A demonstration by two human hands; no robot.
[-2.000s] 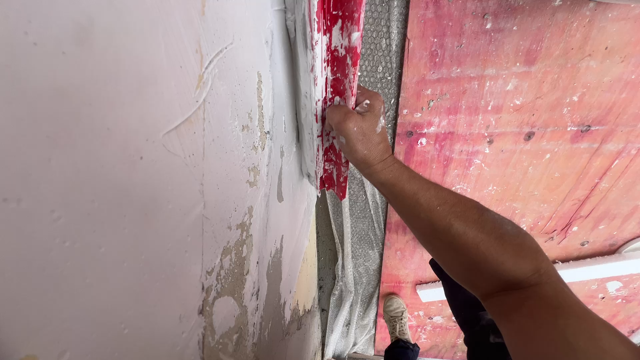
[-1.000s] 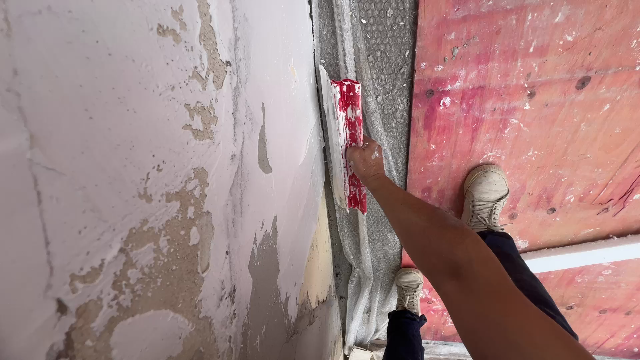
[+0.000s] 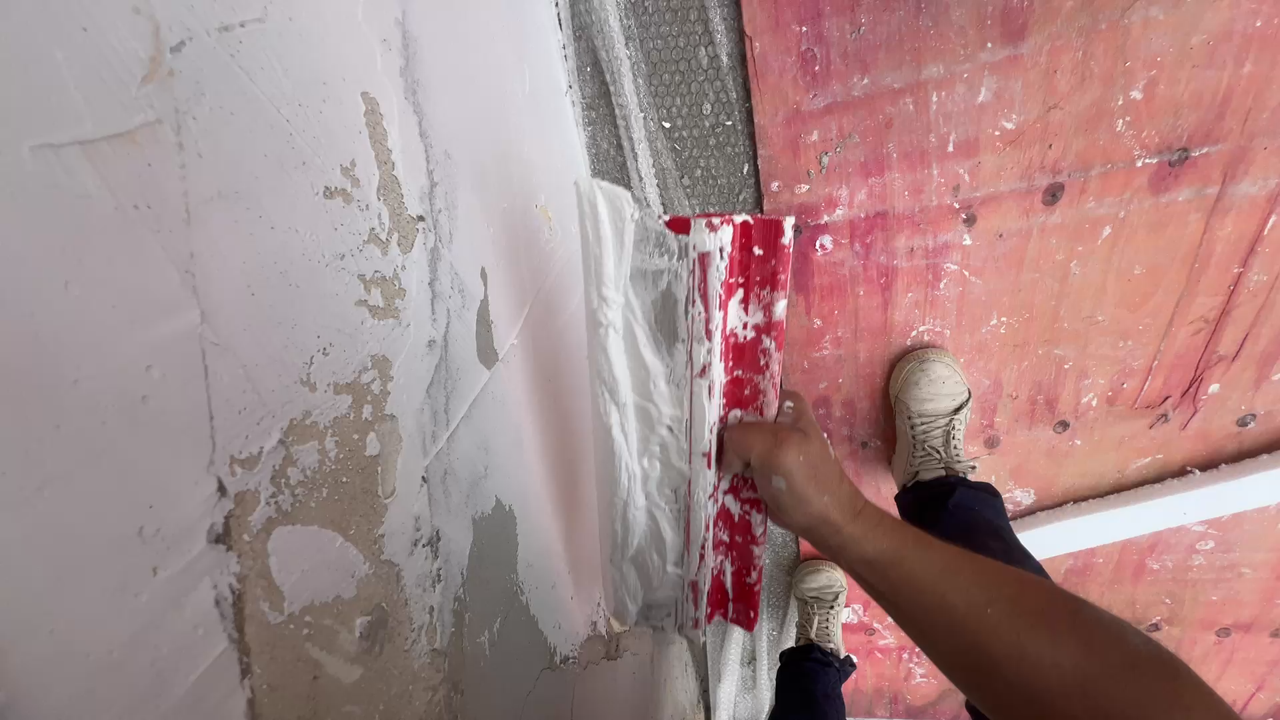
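Note:
My right hand (image 3: pixel 800 470) reaches in from the lower right and is closed around the red handle of a wide skimming blade (image 3: pixel 745 330). White compound smears the handle. Thick, ridged white compound (image 3: pixel 630 420) lies along the blade, whose long left edge is beside the wall (image 3: pixel 520 240); whether it touches cannot be told. The wall has a pale coat with bare tan patches (image 3: pixel 330 500) and a grey patch (image 3: pixel 495 580). My left hand is out of view.
Bubble wrap (image 3: pixel 690 90) runs along the wall's foot. Red, spattered boards (image 3: pixel 1000 270) cover the floor at right, with a white strip (image 3: pixel 1160 505) across them. My shoes (image 3: pixel 930 400) stand at the lower middle.
Two seconds ago the blade was high in the view, against the wall; one second ago it was lower. Now its face with thick white compound shows. The right hand has kept hold of the handle.

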